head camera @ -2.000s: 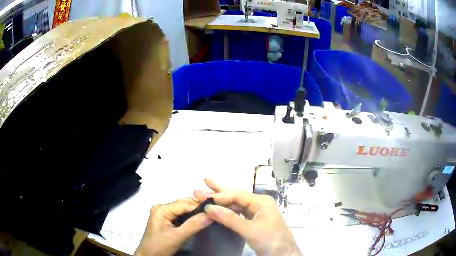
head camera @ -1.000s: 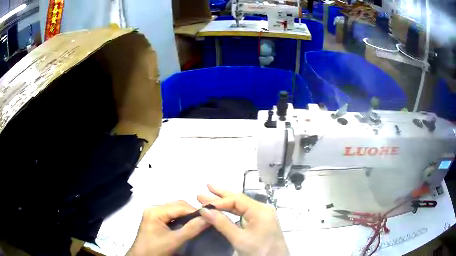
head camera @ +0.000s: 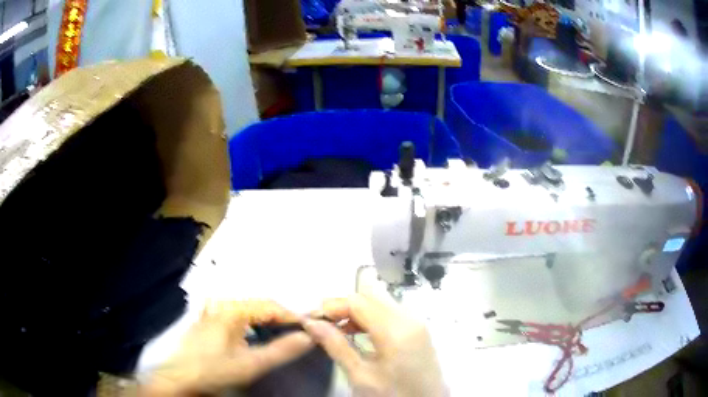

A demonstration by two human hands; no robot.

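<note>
A black fabric piece [head camera: 299,374] hangs from my two hands at the bottom middle, its top edge pinched between fingertips and thumbs. My left hand [head camera: 233,345] grips its left part and is slightly blurred. My right hand [head camera: 380,341] grips its right part, left of and in front of the needle area. The white sewing machine [head camera: 543,213] with orange-red lettering stands at the right. Its presser foot [head camera: 396,291] is small and partly hidden behind my right hand. The fabric's lower end is cut off by the picture's edge.
A cardboard box [head camera: 190,139] full of black fabric [head camera: 85,256] stands at left. Snips [head camera: 536,331] with red cord [head camera: 565,364] and a second small red and black tool [head camera: 644,308] lie at right. Blue bins [head camera: 341,139] stand behind the white table [head camera: 295,233].
The view has turned, so the machine and box appear further left. Both hands still hold the fabric by its top edge; the fingertips have drawn closer together and the raised right finger has come down.
</note>
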